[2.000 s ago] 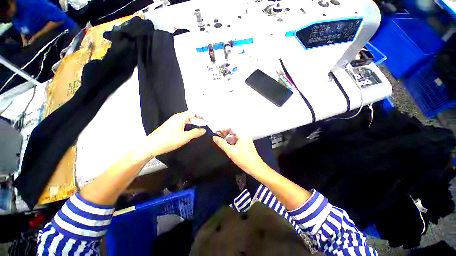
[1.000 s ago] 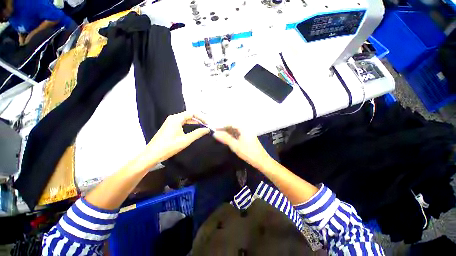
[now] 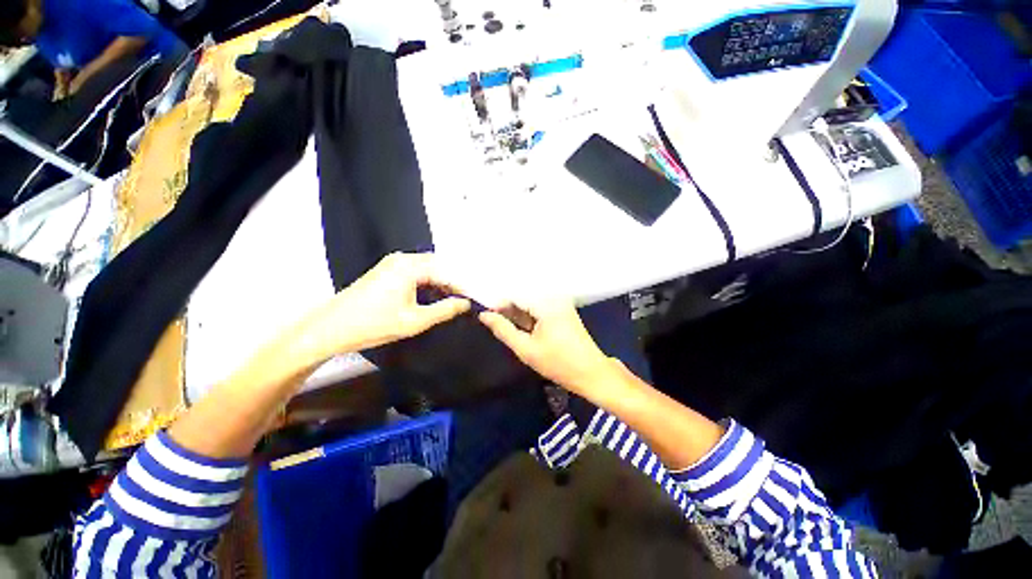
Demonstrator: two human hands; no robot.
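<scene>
A black garment (image 3: 373, 170) lies in long soft tubes over the left of the white sewing machine table and hangs down over its front edge. My left hand (image 3: 396, 303) and my right hand (image 3: 545, 339) pinch its edge between thumbs and fingers, close together at the table's front edge. A short stretch of dark edge shows between the fingertips. The garment hangs below my hands. The presser foot and needle area (image 3: 509, 141) is beyond my hands, with no cloth seen under it.
A smartphone (image 3: 622, 178) and thin coloured sticks (image 3: 665, 161) lie right of the needle. The control panel (image 3: 772, 41) is at upper right. A black garment heap (image 3: 815, 351) is at right. Blue crates (image 3: 340, 498) stand below and at upper right. A person in blue (image 3: 96, 34) is at upper left.
The view has shifted a little, so the table contents sit slightly differently. My hands stay on the garment edge, with only small finger movements.
</scene>
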